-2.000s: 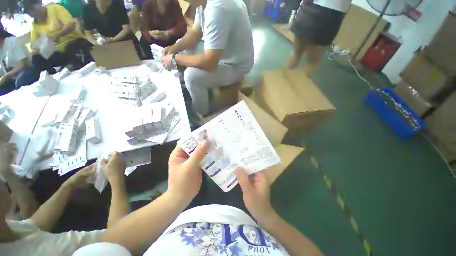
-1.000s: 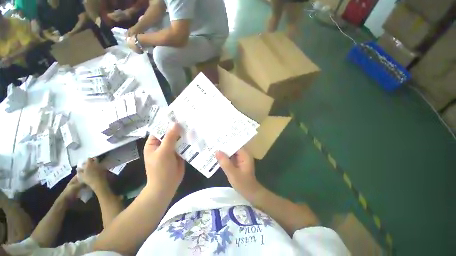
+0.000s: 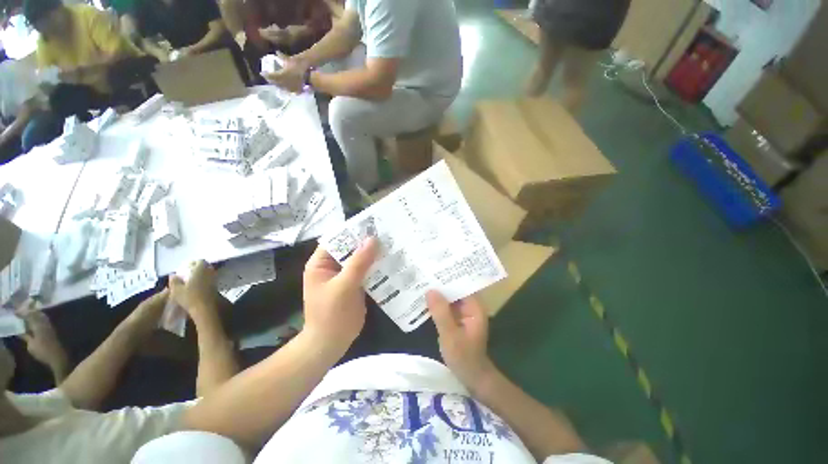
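An instruction leaflet (image 3: 422,245), a white printed sheet, is open and roughly square, held tilted above my lap. My left hand (image 3: 336,294) is shut on its left side, with the thumb on the printed face. My right hand (image 3: 461,335) is shut on its lower right edge, with the thumb on top. The fingers behind the sheet are hidden, and I cannot tell if it is one sheet or several.
The open shipping carton (image 3: 486,204) stands behind the leaflet, flaps spread, beside a closed carton (image 3: 540,149). Product boxes (image 3: 263,199) are piled on the white table (image 3: 204,258). A neighbour's hands (image 3: 186,290) work at my left. A blue crate (image 3: 726,181) is at right.
The leaflet and my hands shifted left in the view a second ago and are now back near their place of two seconds ago. The sheet edges look more aligned than one second ago. Both hands keep their grip.
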